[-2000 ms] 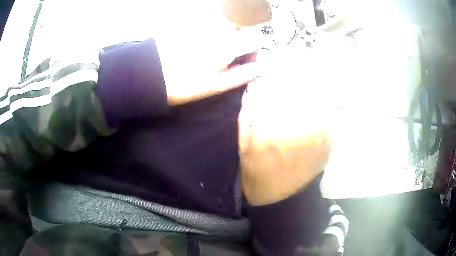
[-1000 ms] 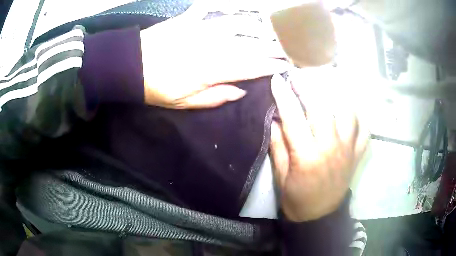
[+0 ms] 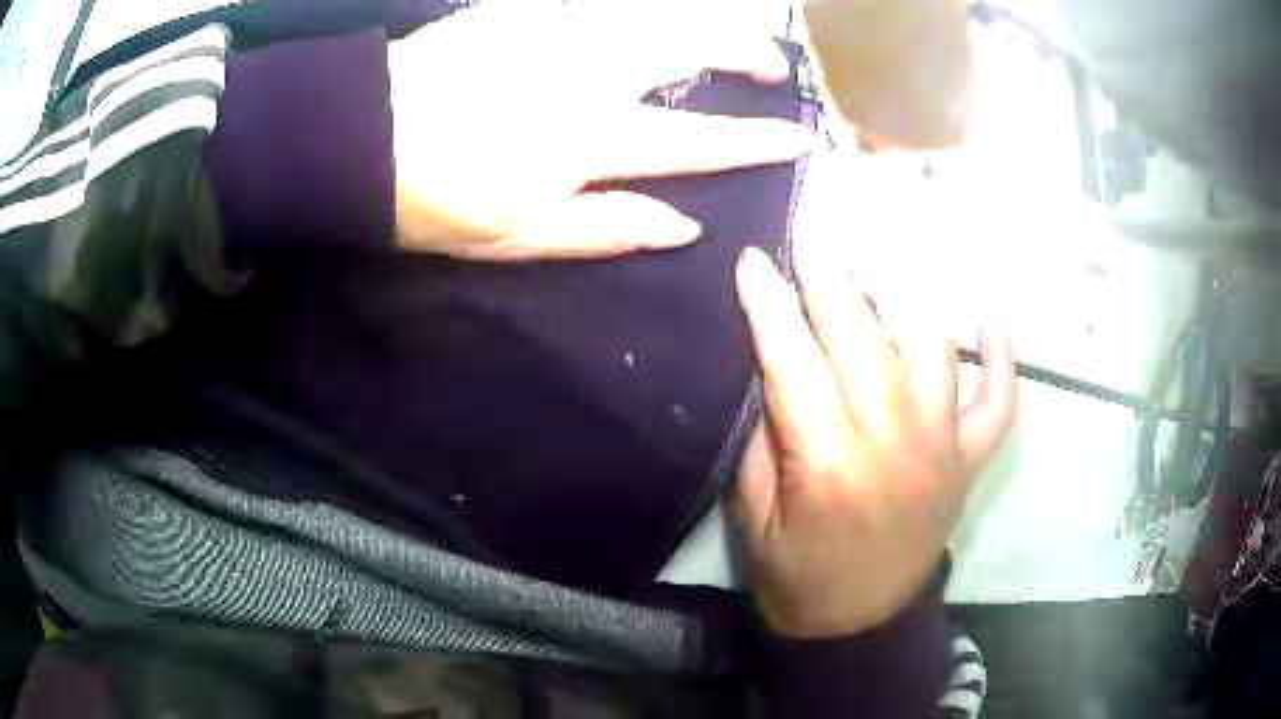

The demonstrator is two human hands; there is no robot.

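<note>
A dark purple garment piece (image 3: 562, 365) lies over the white machine table (image 3: 1068, 492), with its grey ribbed side (image 3: 309, 562) folded out near my lap. My left hand (image 3: 548, 155) lies flat on the cloth, fingers spread and pointing right to its stitched edge. My right hand (image 3: 857, 450) rests on that edge and the table, fingers spread. A tan-brown block (image 3: 896, 70) stands just beyond the fingertips, beside the cloth edge. Glare hides the needle area and part of my left hand.
A blurred pale machine head (image 3: 1166, 84) is at the upper right. Dark looped handles, likely scissors (image 3: 1187, 407), lie on the right side of the table. A dark line crosses the table right of my right hand.
Two seconds ago my right hand was closer to the machine area with fingers unseen. Since one second ago it has moved slightly toward me and left; the block now appears higher and further right.
</note>
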